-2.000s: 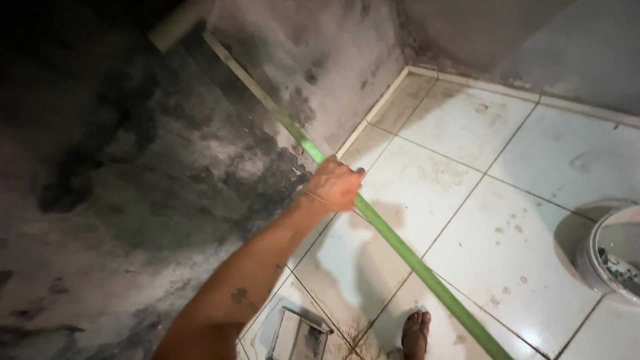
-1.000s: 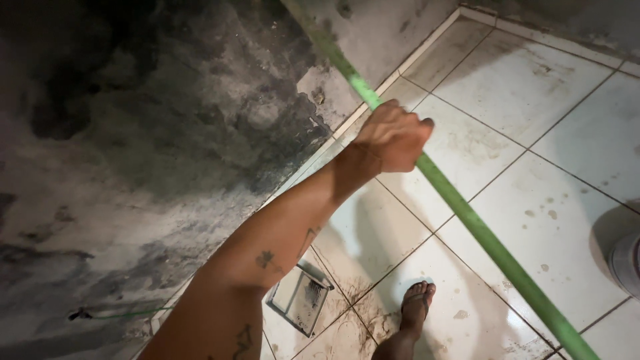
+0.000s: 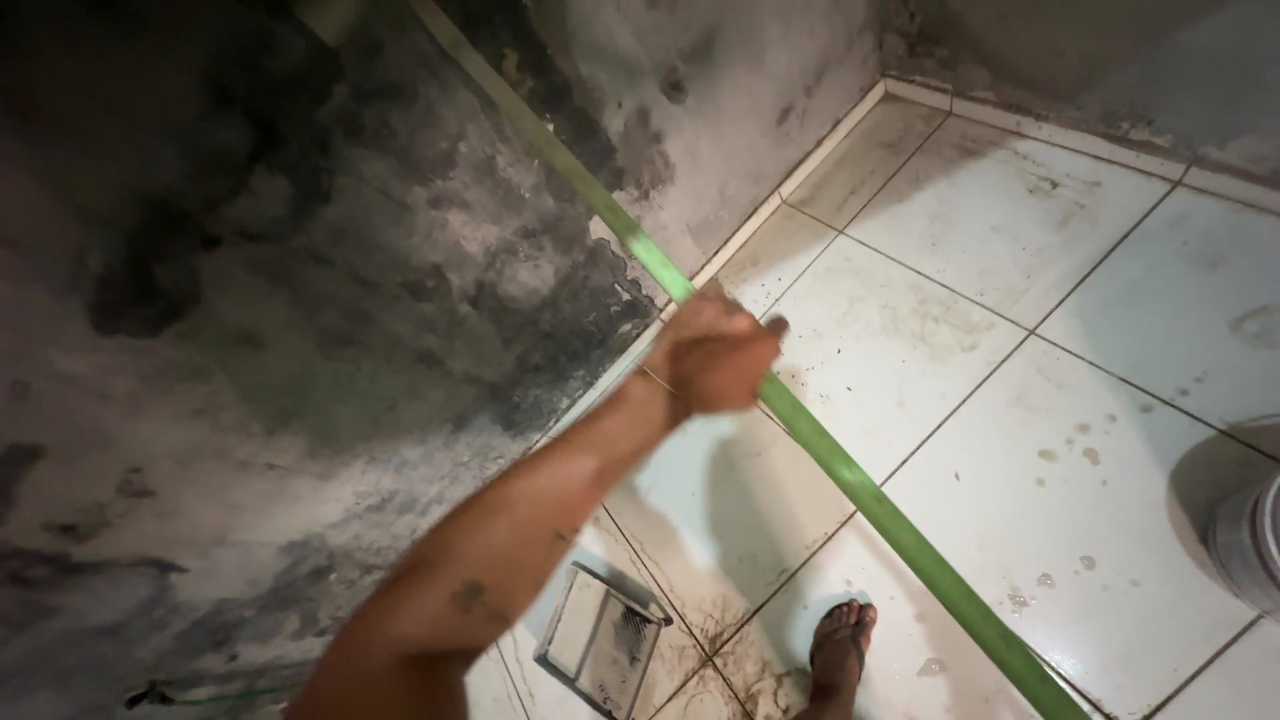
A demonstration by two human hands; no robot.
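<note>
My left hand (image 3: 720,350) is closed around a long green pole (image 3: 920,550), near the middle of the view. The pole slants from the top left down to the bottom right. Its upper part crosses in front of a stained, dark-blotched wall (image 3: 350,300). A dim, pale shape (image 3: 330,15) shows by the pole's upper end at the top edge, too dark and blurred to make out fully. My right hand is out of view, as is the pole's lower end.
A shallow rectangular tray (image 3: 565,668) with a ribbed part lies on the dirty white tiles (image 3: 1090,420) near my sandaled foot (image 3: 840,640). A bucket (image 3: 1245,550) stands at the right edge. A thin green object (image 3: 230,694) with a dark end is at lower left. Low tile skirting (image 3: 830,145) borders the floor.
My left hand keeps its grip on the pole throughout. The view shifts between frames. The pale shape by the upper end shows two seconds ago, is out of view one second ago, and is partly visible now.
</note>
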